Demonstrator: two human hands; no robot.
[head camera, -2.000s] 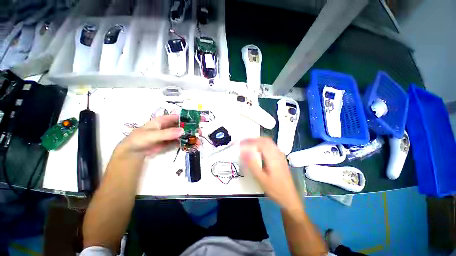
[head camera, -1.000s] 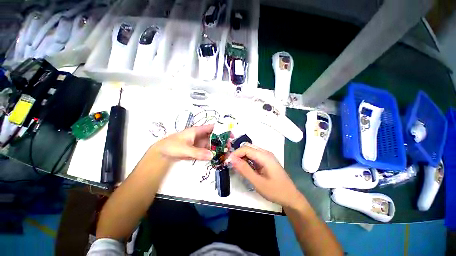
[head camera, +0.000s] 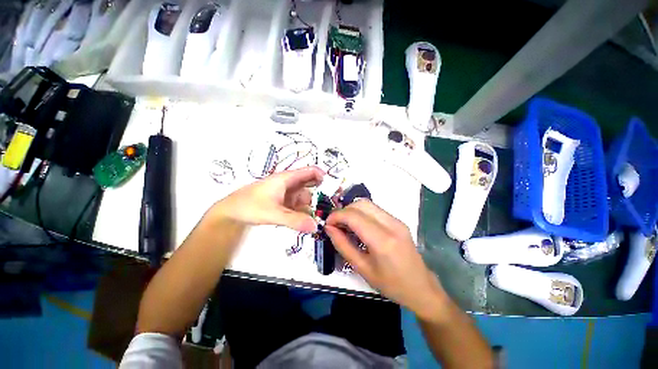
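A small green circuit board (head camera: 325, 205) with red and dark parts is held over the white sheet (head camera: 195, 209). A black cylindrical part (head camera: 325, 256) extends below it towards the sheet's front edge. My left hand (head camera: 270, 202) grips the board from the left with thumb and fingers. My right hand (head camera: 375, 241) has its thumb and fingertips pinched at the lower part of the board, where they meet my left thumb. What the right fingertips pinch is too small to tell. Thin wires (head camera: 294, 249) hang at the left of the black part. The fingers hide much of the board.
The electric screwdriver (head camera: 155, 194) and a small green board with an orange part (head camera: 119, 166) lie at left. The compartment tray (head camera: 238, 90) stands behind. White handset housings (head camera: 472, 189) lie at right, near a blue basket (head camera: 530, 173) and a slanted grey post (head camera: 541, 72).
My right hand has come in from the right to the board and its fingertips have closed there. My left hand still holds the board. The camera view has shifted.
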